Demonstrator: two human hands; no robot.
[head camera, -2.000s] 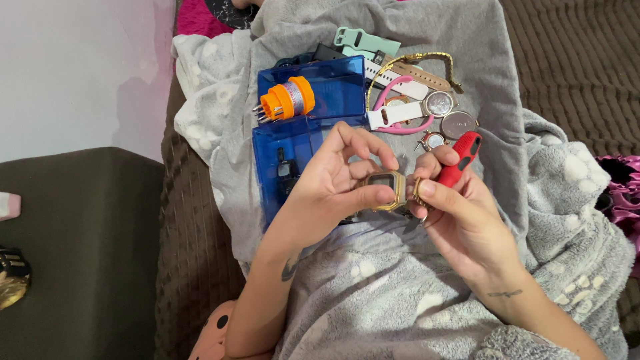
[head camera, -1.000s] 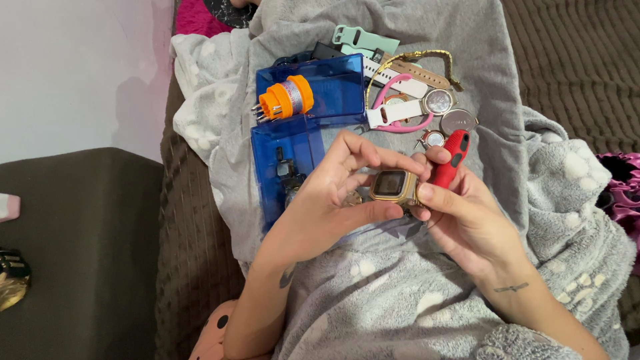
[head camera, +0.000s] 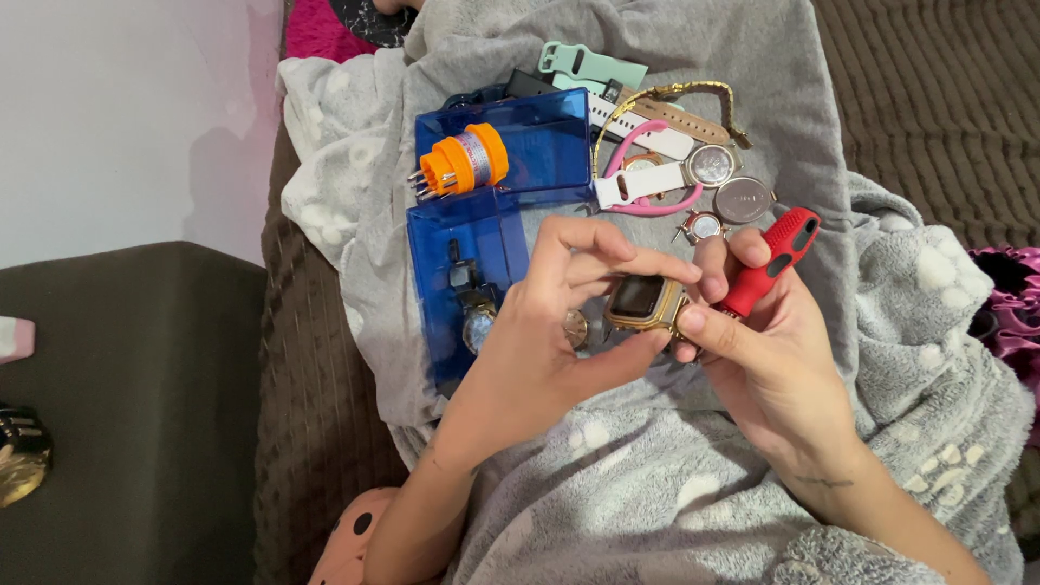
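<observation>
A gold-coloured digital watch (head camera: 642, 301) is pinched between the thumb and fingers of my left hand (head camera: 561, 317), its dark face turned up. My right hand (head camera: 756, 325) grips a screwdriver's red and black handle (head camera: 772, 264) in the fingers, and its thumb and a fingertip press on the band end of the same watch. The screwdriver's tip is hidden. Beyond my hands lie a round watch case (head camera: 712, 166), a silvery disc (head camera: 743, 200) and a small red-rimmed watch (head camera: 702, 227). Another watch face (head camera: 576, 329) shows behind my left hand.
An open blue plastic case (head camera: 544, 150) holds an orange bit holder (head camera: 463, 162) and a metal watch (head camera: 478, 325). Around it lie a mint strap (head camera: 593, 65), a tan strap (head camera: 678, 120), a pink band (head camera: 630, 146) and a gold bracelet (head camera: 699, 85) on grey cloth (head camera: 772, 81).
The gold watch has turned so that its face shows more than two seconds ago. The red handle in my right hand has shifted slightly and tilts differently.
</observation>
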